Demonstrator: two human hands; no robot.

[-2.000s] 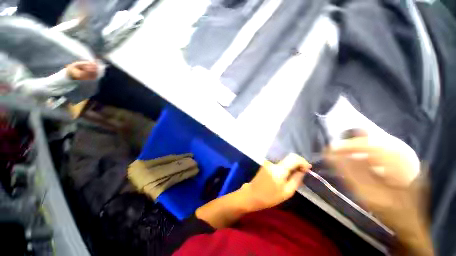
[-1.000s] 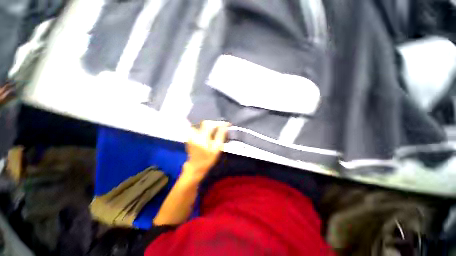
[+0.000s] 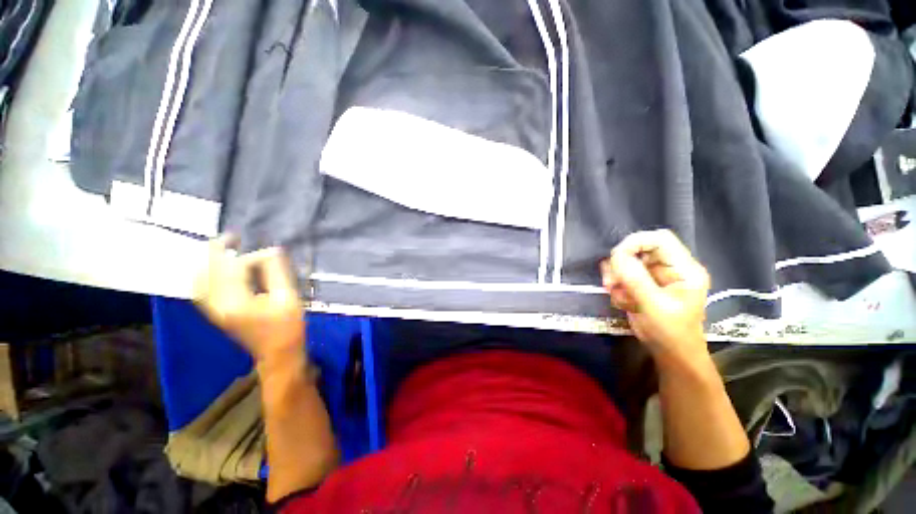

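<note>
The dark-grey garment [image 3: 432,251] lies spread to the table's front edge. Thin white piping [image 3: 452,285] runs along its bottom hem. A double white stripe [image 3: 552,151] runs up from the hem, beside a broad white flap [image 3: 437,169]. My right hand [image 3: 661,289] is at the hem right of the stripe, thumb and fingers pinched on the cloth. My left hand [image 3: 253,296] is blurred, fingers curled, at the table's edge left of the hem's left corner; whether it holds anything cannot be told. No needle or thread can be made out.
A grey piece with a white end band [image 3: 181,208] lies at the left. Another white rounded piece [image 3: 812,95] lies on grey cloth at the right. Below the table edge are a blue bin [image 3: 186,351] and a tan folded bundle [image 3: 216,437].
The view has swung right and levelled. My left hand has come away from the hem toward the left. My right hand, out of view one second ago, is back at the hem.
</note>
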